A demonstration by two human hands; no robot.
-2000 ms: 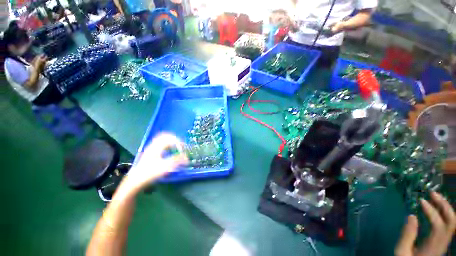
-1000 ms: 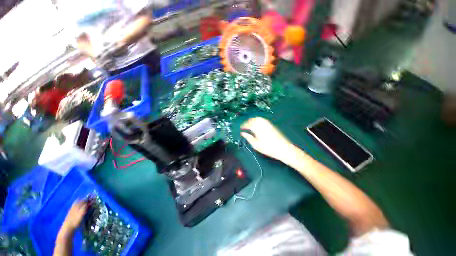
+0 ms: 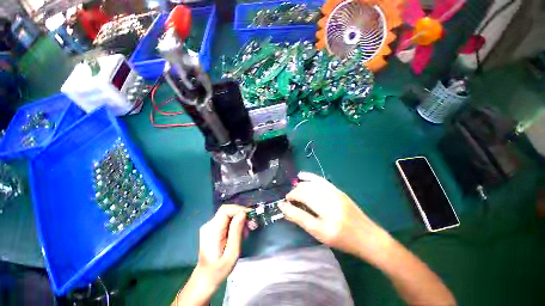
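Note:
A small circuit board [image 3: 267, 213] is held level between my two hands at the front edge of the black test fixture [image 3: 254, 173]. My left hand [image 3: 222, 236] pinches its left end. My right hand [image 3: 320, 209] grips its right end. The fixture's red lever handle [image 3: 178, 22] stands raised, leaning up and to the left. The blue tray [image 3: 66, 239] lies at the left with boards [image 3: 121, 188] in rows on its right side. A green heap of boards [image 3: 305, 77] lies behind the fixture.
A silver-grey box [image 3: 268, 118] stands behind the fixture, and a white box with red wires [image 3: 101, 83] behind the tray. A smartphone [image 3: 427, 193], a white mesh cup [image 3: 441, 103] and a dark bag [image 3: 481, 146] are at the right. An orange-framed fan [image 3: 352, 36] stands behind.
My left hand has left the blue tray and my right hand has come from beside the board heap. Both now meet at the fixture's front with a board. The view has shifted.

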